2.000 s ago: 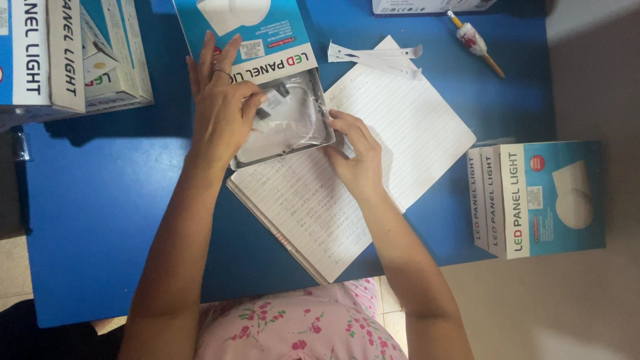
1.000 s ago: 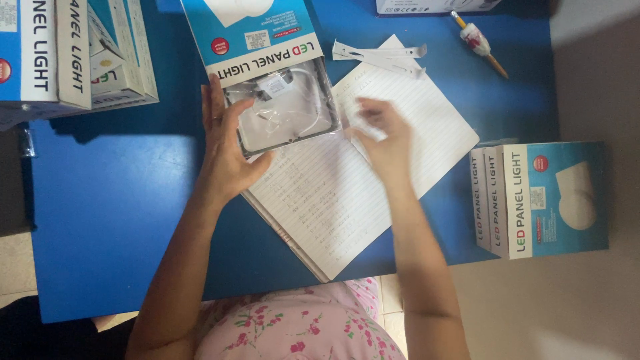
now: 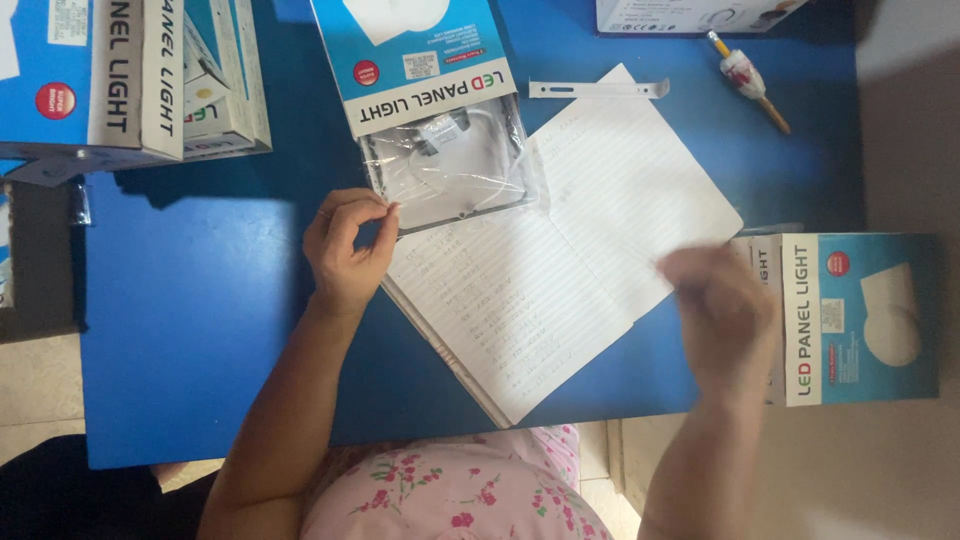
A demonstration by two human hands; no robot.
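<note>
An LED panel light (image 3: 450,169) in clear plastic wrap sticks partly out of its blue and white carton (image 3: 420,67), with a white cable showing through the wrap. My left hand (image 3: 352,240) pinches at the lower left corner of the wrap, thumb and forefinger together. My right hand (image 3: 720,307) is blurred, above the right side of the table by the notebook's edge; whether it holds anything cannot be made out. An open lined notebook (image 3: 570,225) with handwriting lies partly under the light. Across the notebook's top corner lies a white metal bracket (image 3: 592,89).
LED panel light boxes (image 3: 120,82) stand at the upper left of the blue table (image 3: 187,315). More such boxes (image 3: 862,322) stand at the right edge. A pen wrapped in white material (image 3: 742,73) lies at the upper right, near another carton (image 3: 675,19).
My right hand has moved right, away from the wrapped light. Strips that lay fanned at the notebook's top corner now show as one straight bracket. My left hand has shifted down to the wrap's corner.
</note>
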